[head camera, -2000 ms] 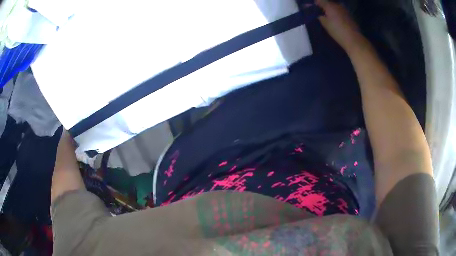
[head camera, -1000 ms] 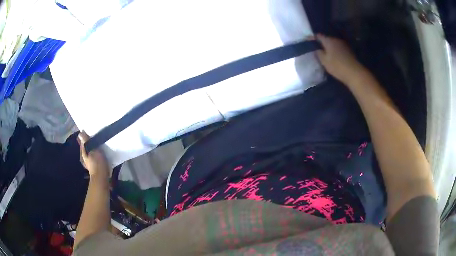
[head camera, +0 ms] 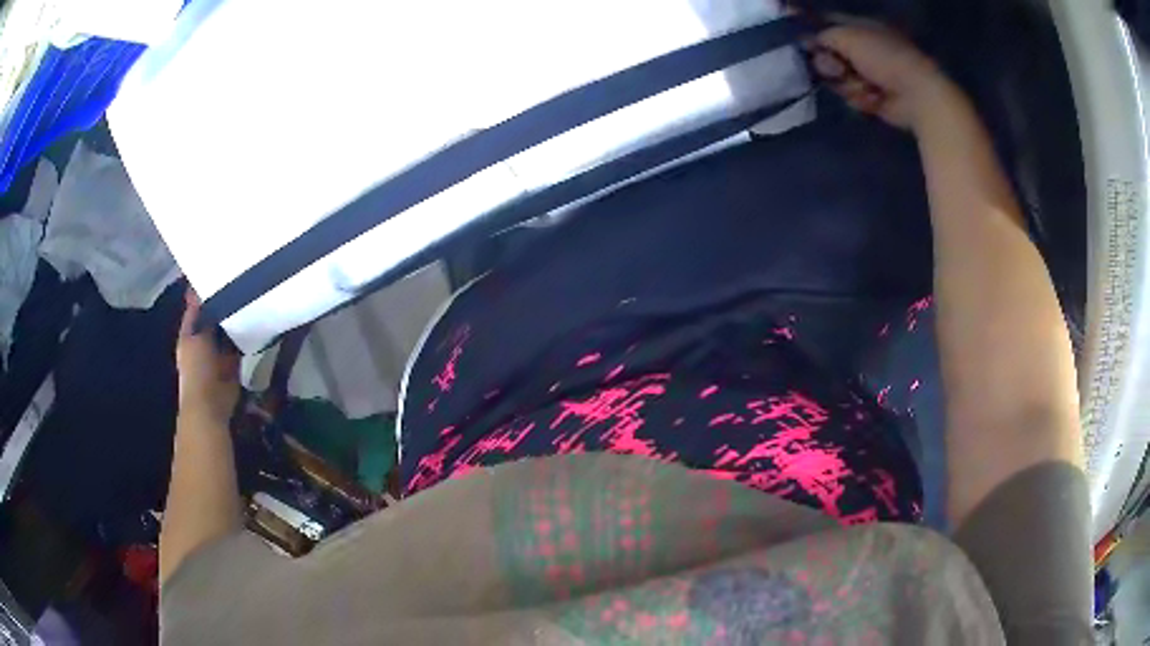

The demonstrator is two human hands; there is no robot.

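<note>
A long narrow black band (head camera: 505,139) is stretched straight across a large bright white sheet (head camera: 366,114) above my lap. A second thin dark strip (head camera: 568,189) shows along the sheet's lower edge. My left hand (head camera: 208,347) grips the band's lower left end at the sheet's corner; its fingertips are partly hidden. My right hand (head camera: 877,73) grips the band's upper right end with curled fingers. The far side of the sheet is cut off by the picture's top edge.
My dark clothing with pink splashes (head camera: 631,416) is below the sheet. Grey cloth (head camera: 107,227) and a bright blue striped thing (head camera: 63,101) are at the left. A pale curved table edge with a printed scale (head camera: 1116,303) runs down the right. Small cluttered items lie at the lower left.
Since one second ago both hands have moved up with the band and sheet, and the band has straightened. A second dark strip now shows along the lower edge.
</note>
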